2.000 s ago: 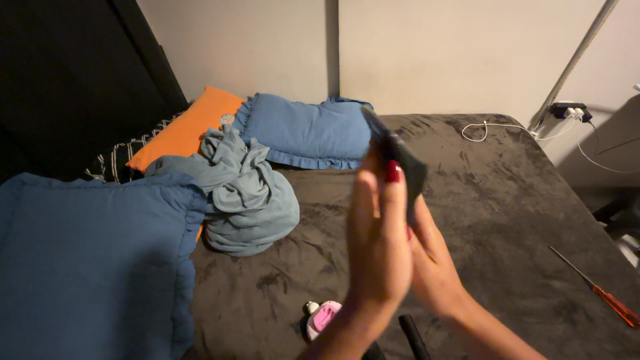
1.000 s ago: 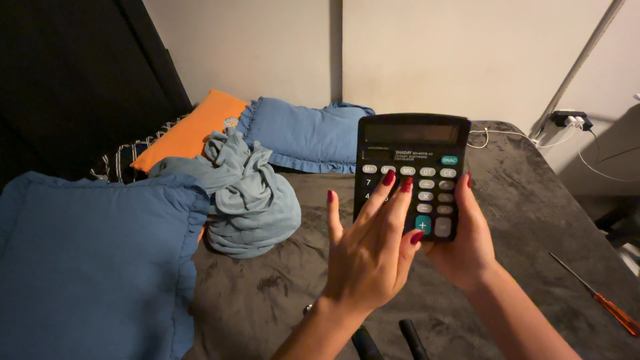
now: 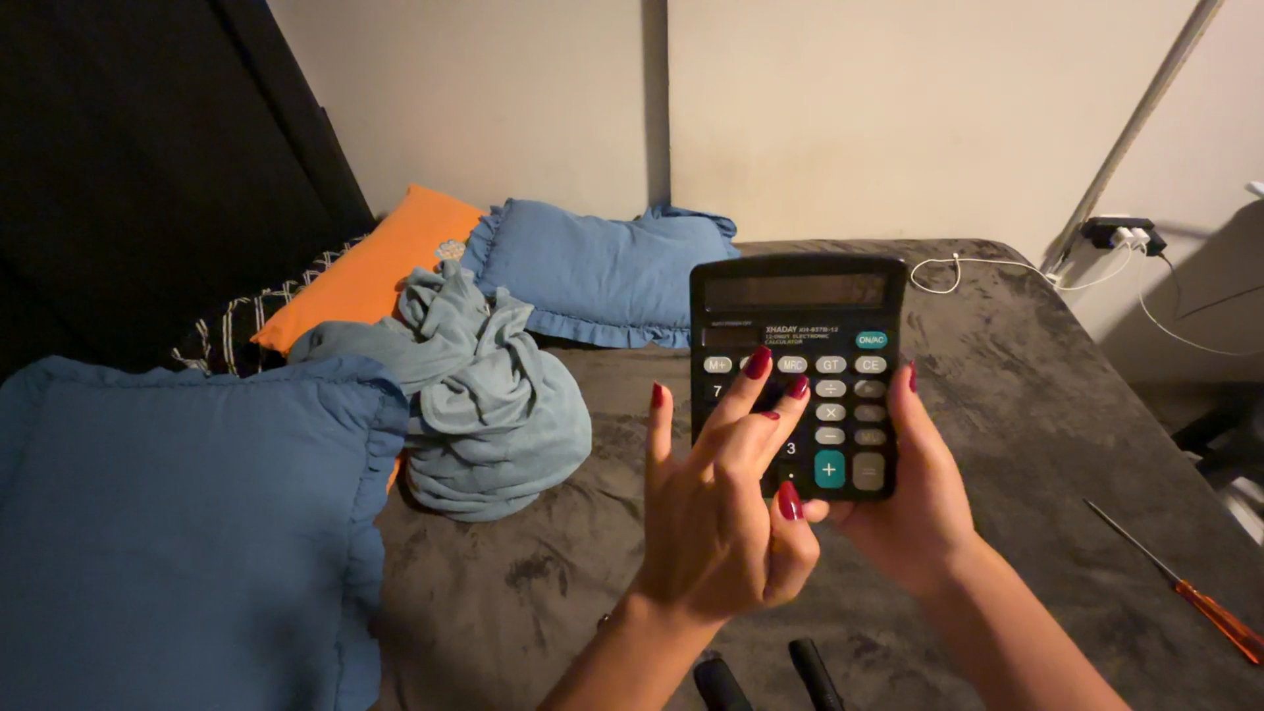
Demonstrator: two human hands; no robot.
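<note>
A black desktop calculator (image 3: 800,296) is held upright above the bed, its keys and display facing me. My right hand (image 3: 913,494) grips its lower right side, with the thumb along the edge. My left hand (image 3: 736,504) is in front of the keypad with its fingers spread, the middle fingertips over the upper keys; whether they press or only hover, I cannot tell. That hand covers much of the number keys. Below the hands, two black handle ends (image 3: 815,673) show at the bottom edge; the rest of them is out of view.
Blue ruffled pillows (image 3: 188,533), an orange pillow (image 3: 380,267) and a crumpled grey-blue cloth (image 3: 504,415) lie on the left of the dark bed cover (image 3: 1027,395). An orange-handled screwdriver (image 3: 1210,612) lies at right. A white cable (image 3: 997,263) runs to a black power strip (image 3: 1121,235).
Two seconds ago the calculator was edge-on between my hands; it has since turned to face me. Since one second ago, my left hand has stayed over the keypad with only small finger movement.
</note>
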